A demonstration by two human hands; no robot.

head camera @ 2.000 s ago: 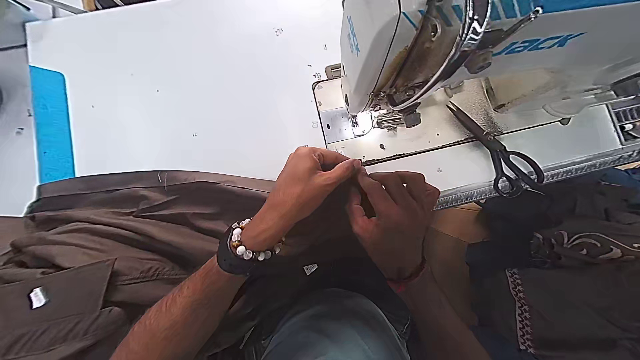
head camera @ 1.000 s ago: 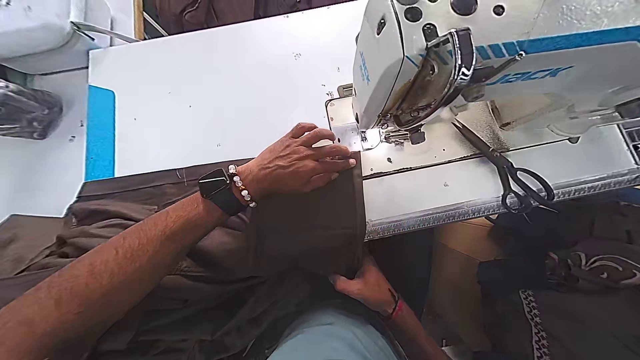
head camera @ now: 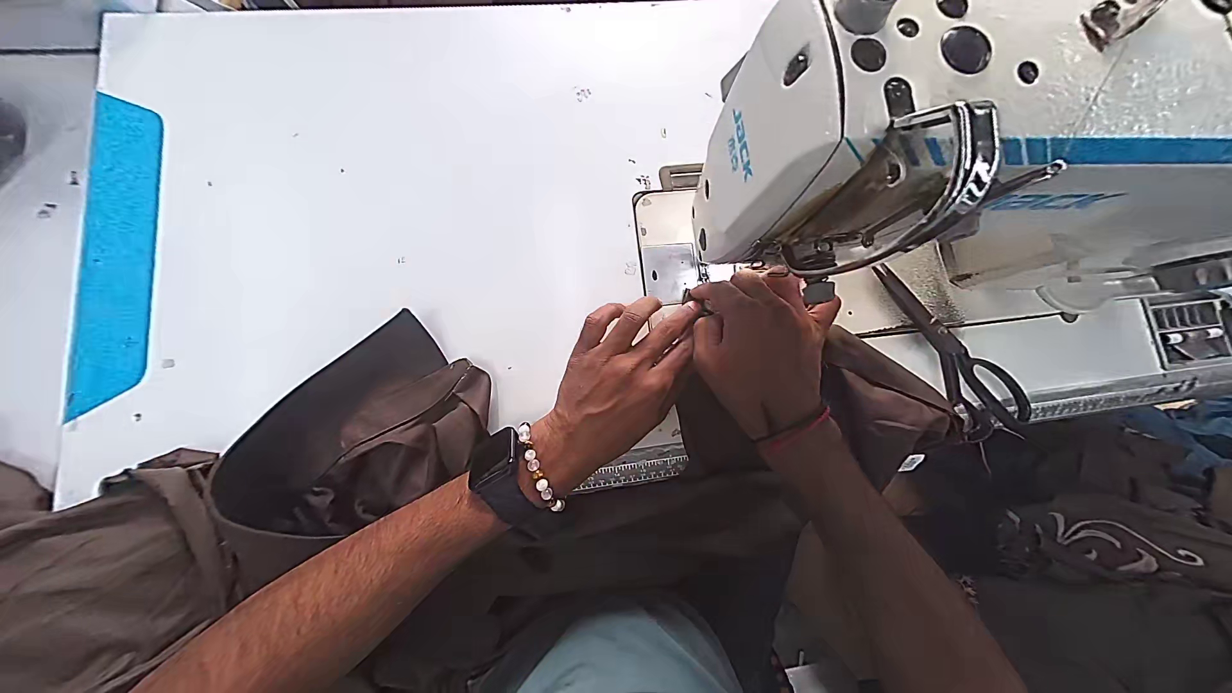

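Dark brown fabric (head camera: 616,539) lies over my lap and the table's front edge, with a raised fold at the left. My left hand (head camera: 621,385), with a watch and bead bracelet at the wrist, pinches the fabric's edge at its fingertips. Right beside it, my right hand (head camera: 760,351) is closed on the same fabric, its fingers under the head of a Jack sewing machine (head camera: 780,144). The fingertips of both hands meet just in front of the metal needle plate (head camera: 666,274). My right fingers partly hide the presser foot and the cloth's edge.
Black-handled scissors (head camera: 953,356) lie on the machine bed at the right, close to the bunched fabric. A measuring tape strip (head camera: 635,472) runs along the front edge of the white table (head camera: 385,144). More dark cloth with a pale pattern (head camera: 1116,544) is at the lower right.
My right hand has come up from the lower edge of the fabric to the needle area, beside my left hand. The brown fabric, flat along the table edge before, now stands bunched and folded.
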